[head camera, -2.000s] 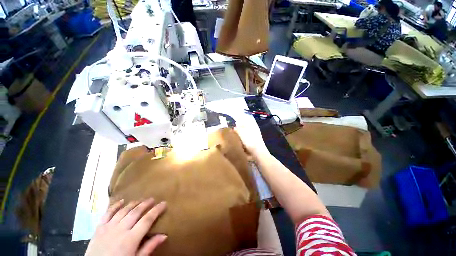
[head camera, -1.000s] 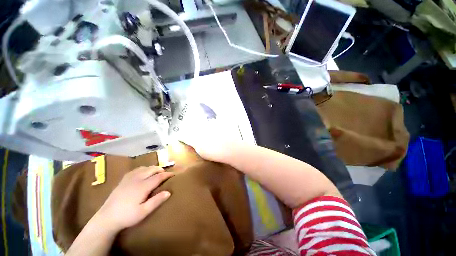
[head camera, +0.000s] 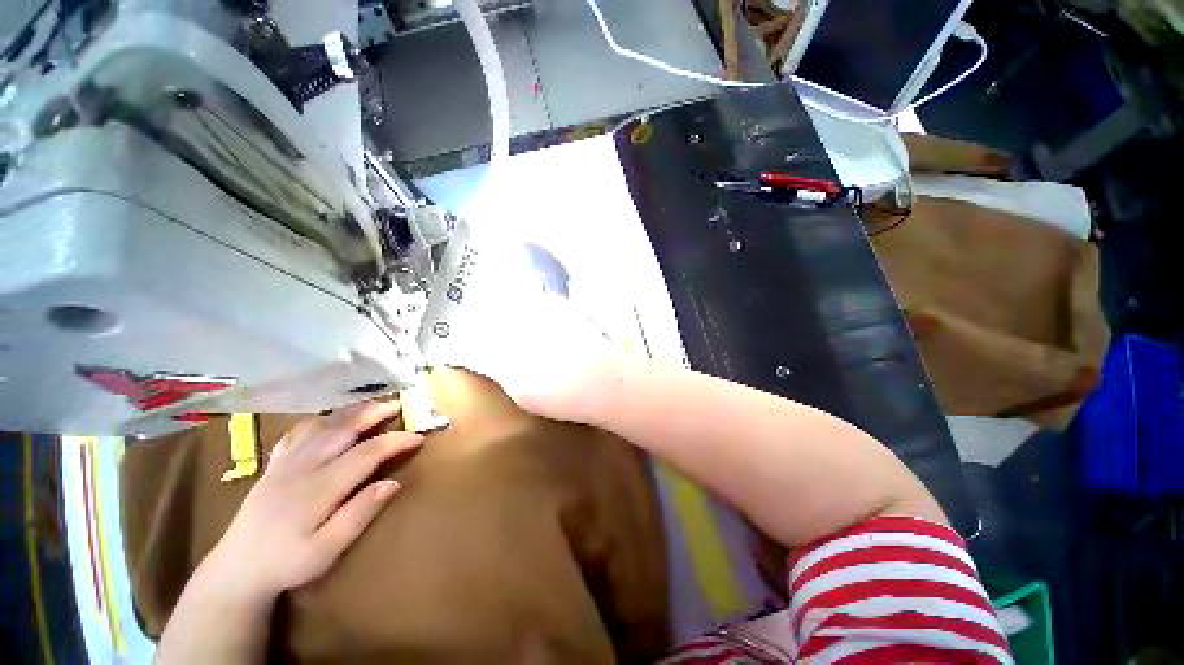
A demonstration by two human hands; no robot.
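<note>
The brown bag body (head camera: 455,559) lies under the white sewing machine head (head camera: 169,260) and reaches down to the lap. One yellowish hooked plate (head camera: 243,446) sits at its top edge on the left. A second small plate (head camera: 422,405) is at the top edge below the needle area. My left hand (head camera: 316,494) lies flat on the bag, fingertips beside this second plate, fingers slightly apart. My right hand (head camera: 539,364) is at the bag's top edge right of the needle area; its fingers are washed out by glare, so its grip cannot be told.
A red and black small tool (head camera: 795,185) lies on the black table plate (head camera: 760,279). A white-framed screen (head camera: 870,52) stands behind. Brown bags (head camera: 1000,299) lie at right, with a blue crate (head camera: 1132,416) beyond and a green crate (head camera: 1026,624) near the lap.
The view has moved closer to the machine. My left hand has moved from the bag's lower left up to its top edge. My right hand has moved from the bag's right side towards the needle area.
</note>
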